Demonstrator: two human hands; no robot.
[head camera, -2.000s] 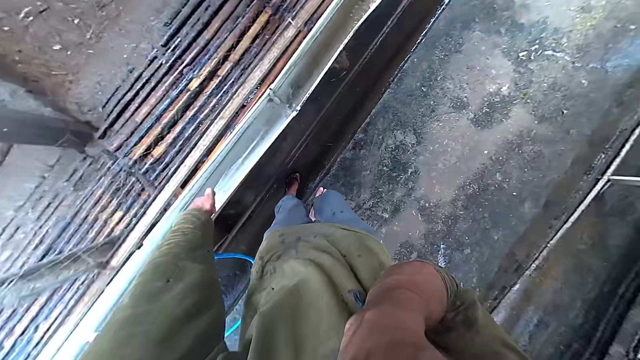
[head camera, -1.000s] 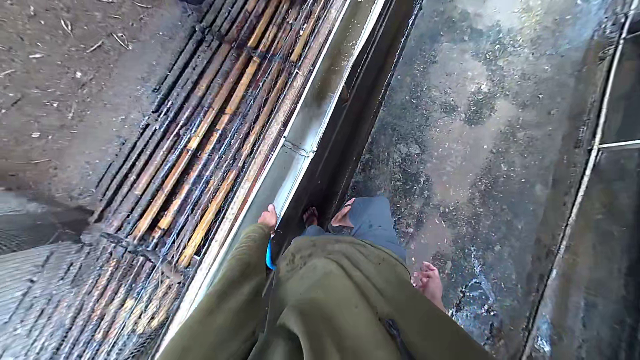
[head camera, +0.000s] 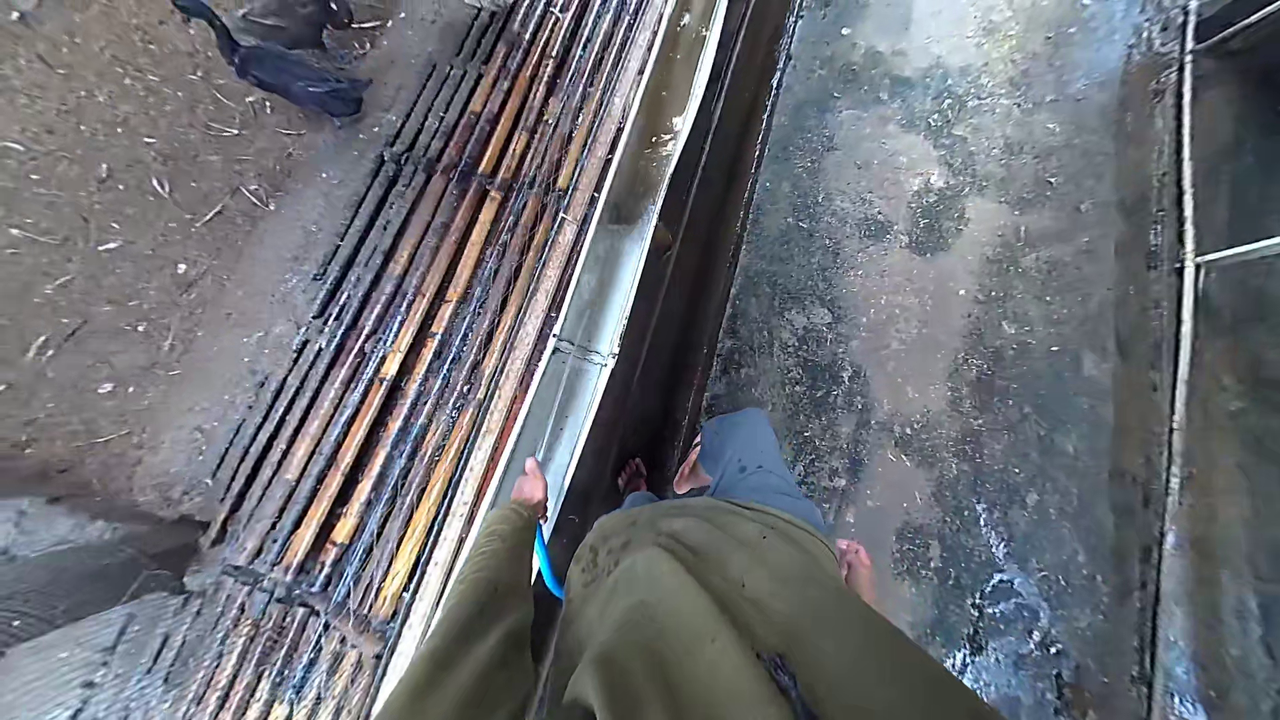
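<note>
My left hand (head camera: 531, 488) is closed round the end of a blue hose (head camera: 547, 565), over the lower part of a pale trough (head camera: 590, 330). The trough is long and narrow, with a joint across it; murky liquid lies in its upper stretch. Clear water seems to lie near the hand. My right hand (head camera: 855, 568) hangs beside my body above the wet concrete floor (head camera: 900, 330), its fingers partly hidden by the olive sleeve. Nothing can be seen in it.
Bamboo poles (head camera: 440, 300) form a slatted floor left of the trough. A dark duck (head camera: 290, 78) stands on bare ground at the upper left, another bird beside it. A dark channel (head camera: 690, 290) runs between trough and concrete. A pale rail (head camera: 1185, 300) borders the right side.
My right hand, in front of my body two seconds ago, now hangs at my right side. The ducks have come into view at the upper left.
</note>
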